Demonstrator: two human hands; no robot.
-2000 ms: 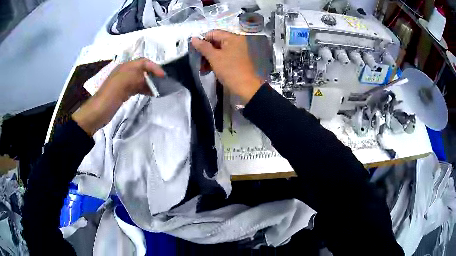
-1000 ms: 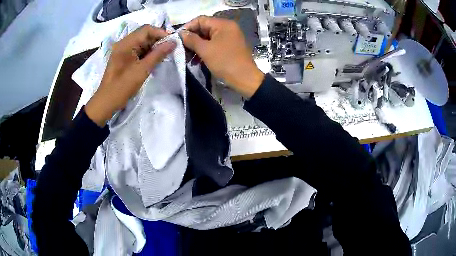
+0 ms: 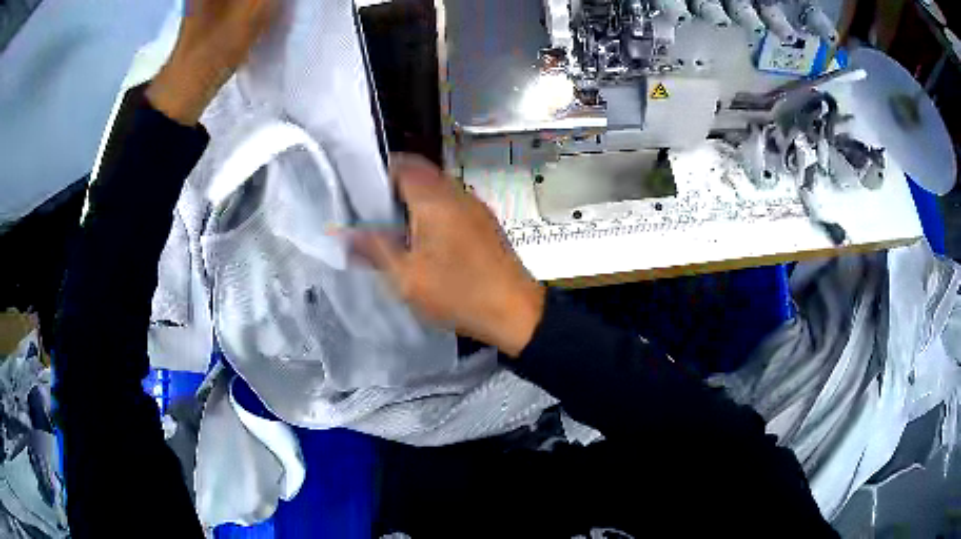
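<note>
The pale grey ribbed garment body [image 3: 285, 316] hangs over the table's front edge towards my lap, with a curved, smooth white band [image 3: 263, 142] on it. My left hand [image 3: 216, 53] is at the top left over the garment's upper part; its fingers are cut off by the picture's top edge. My right hand [image 3: 453, 253] is blurred, at the garment's right side, with the fabric between its thumb and fingers. The overlock machine [image 3: 685, 105] stands right of the garment, its needle area lit.
Grey fabric trimmings [image 3: 801, 153] lie right of the machine head, beside a pale round disc [image 3: 901, 121]. Waiting garments [image 3: 843, 358] hang at the right. A dark inset panel [image 3: 406, 84] shows beside the garment. Blue material [image 3: 316, 484] is below the table.
My hands have parted: the left moved up and left, the right moved down. The garment is turned and spread, its dark grey side no longer showing. The view has shifted at the machine.
</note>
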